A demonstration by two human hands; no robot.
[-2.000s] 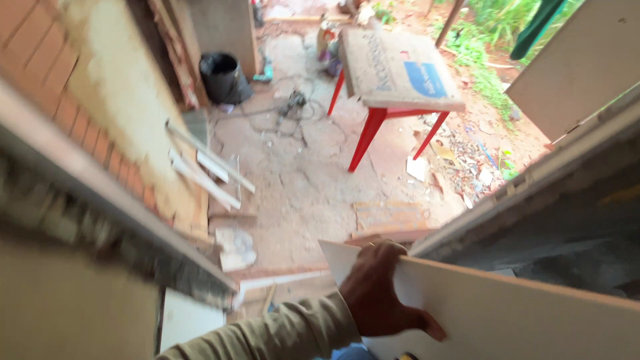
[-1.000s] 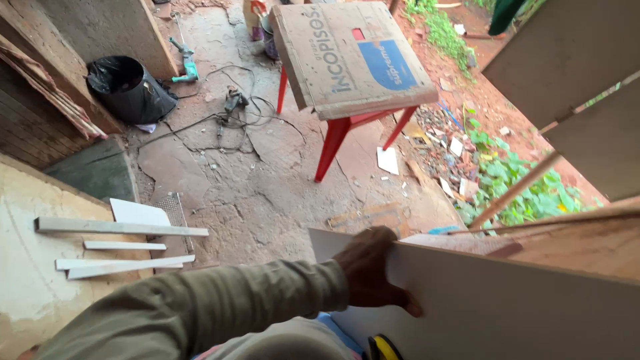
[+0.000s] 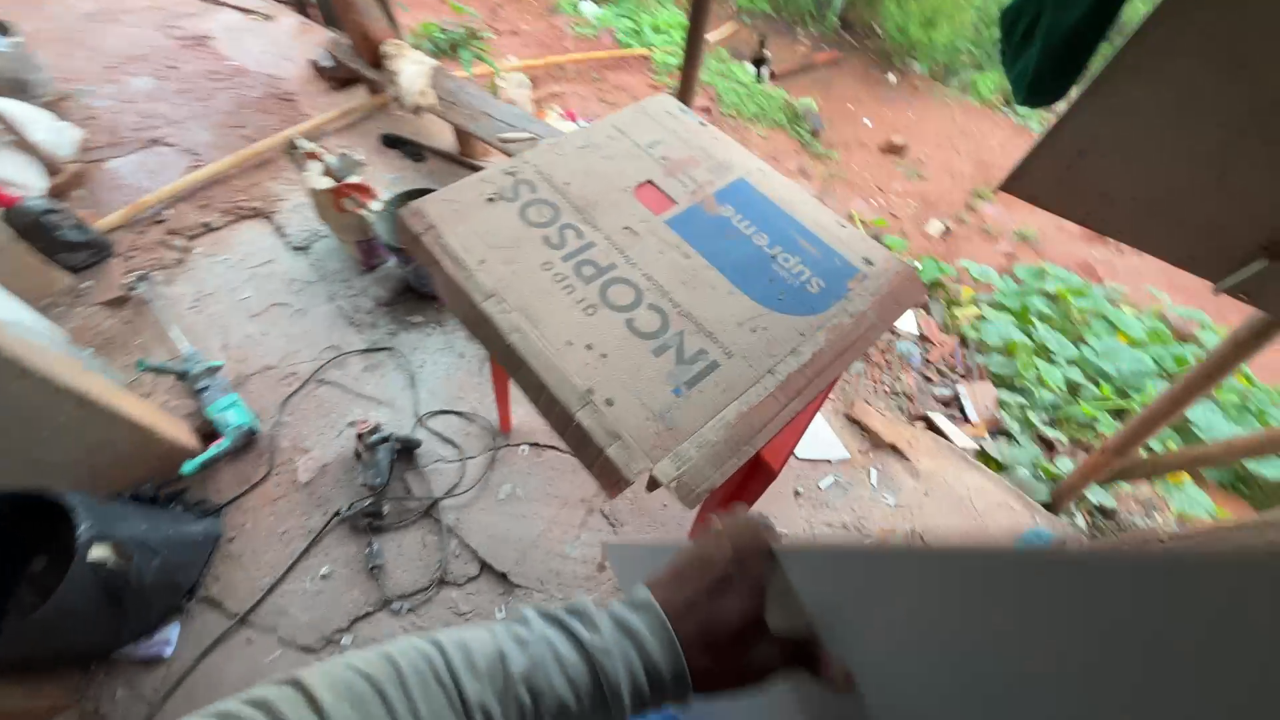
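Note:
My left hand, in a long light sleeve, grips the top edge of a large pale flat panel at the bottom right, fingers over the edge. The panel's far corner reaches toward a red plastic leg of a small table or stool. A flattened cardboard box with printing covers its top. My right hand is outside the view. Blur hides the exact finger contact.
A green power tool and a dark corded tool with looped cable lie on cracked ground at left. A black-lined bucket stands lower left. Wooden poles, rubble and plants edge the right side.
The view has moved closer to the cardboard-topped table. My left hand keeps its grip on the panel. The pale strips at left have gone out of view.

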